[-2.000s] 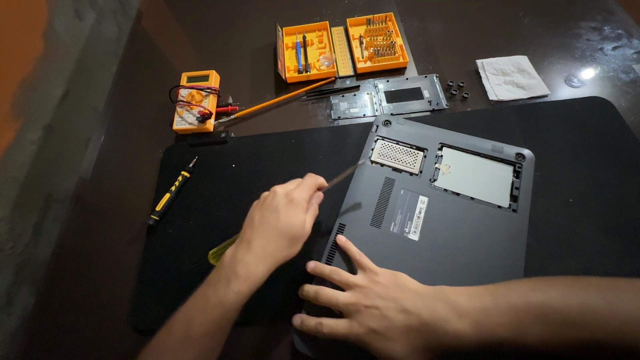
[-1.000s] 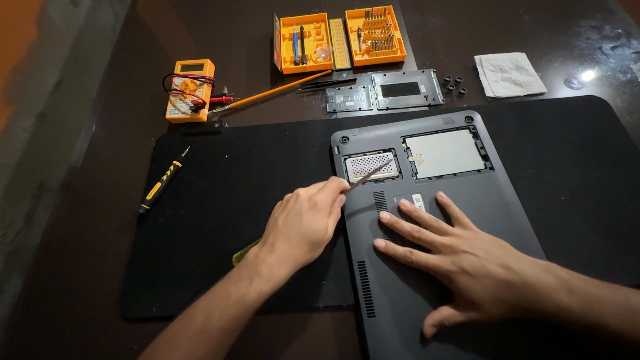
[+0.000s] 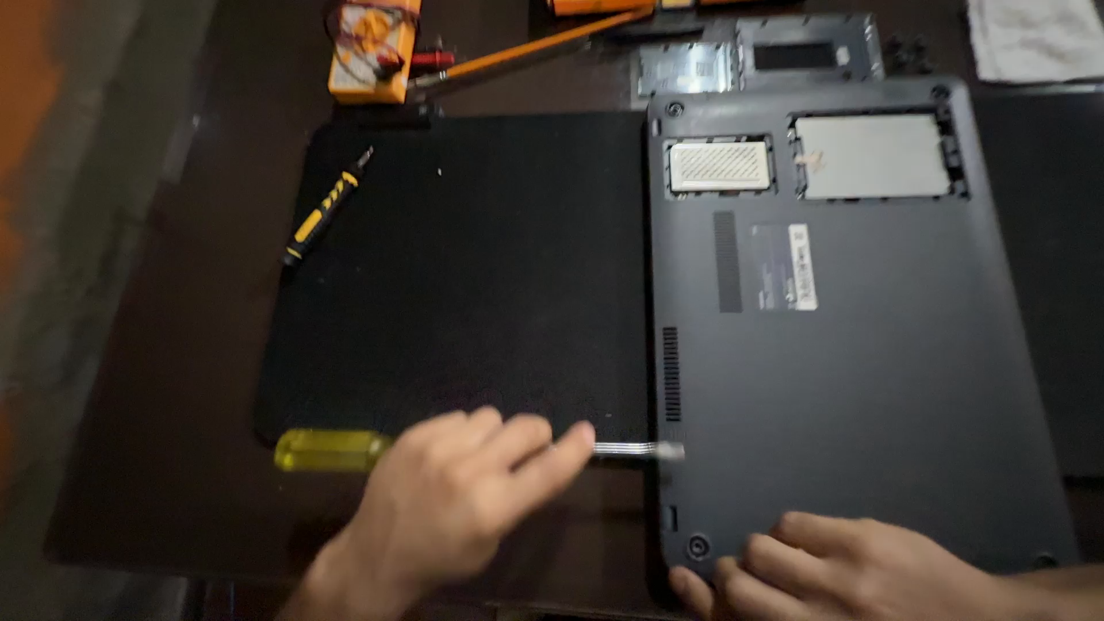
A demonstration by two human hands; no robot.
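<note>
A dark grey laptop (image 3: pixel 871 388) lies bottom side up, with two open bays near its far edge, one showing a perforated metal cover (image 3: pixel 718 166), the other a pale metal plate (image 3: pixel 873 157). My left hand (image 3: pixel 466 492) is closed around the shaft of a flat-blade screwdriver with a yellow-green handle (image 3: pixel 328 450); its blurred tip is over the laptop's left edge, and contact cannot be told. At the laptop's near left corner, my right hand (image 3: pixel 828 561) has its fingers curled on the edge, the thumb side hidden.
A black mat (image 3: pixel 483 276) lies under the laptop, bearing a black-and-yellow precision screwdriver (image 3: pixel 323 211). Beyond are an orange multimeter (image 3: pixel 373 52), an orange stick-like tool (image 3: pixel 543 41), removed covers (image 3: pixel 806 47), small dark parts (image 3: pixel 910 53), an orange case (image 3: pixel 599 5) and a white cloth (image 3: pixel 1039 39).
My left hand has moved away from the perforated cover toward the laptop's near left side, with the screwdriver. My right hand has gone from flat on the laptop to its near corner. The view has shifted.
</note>
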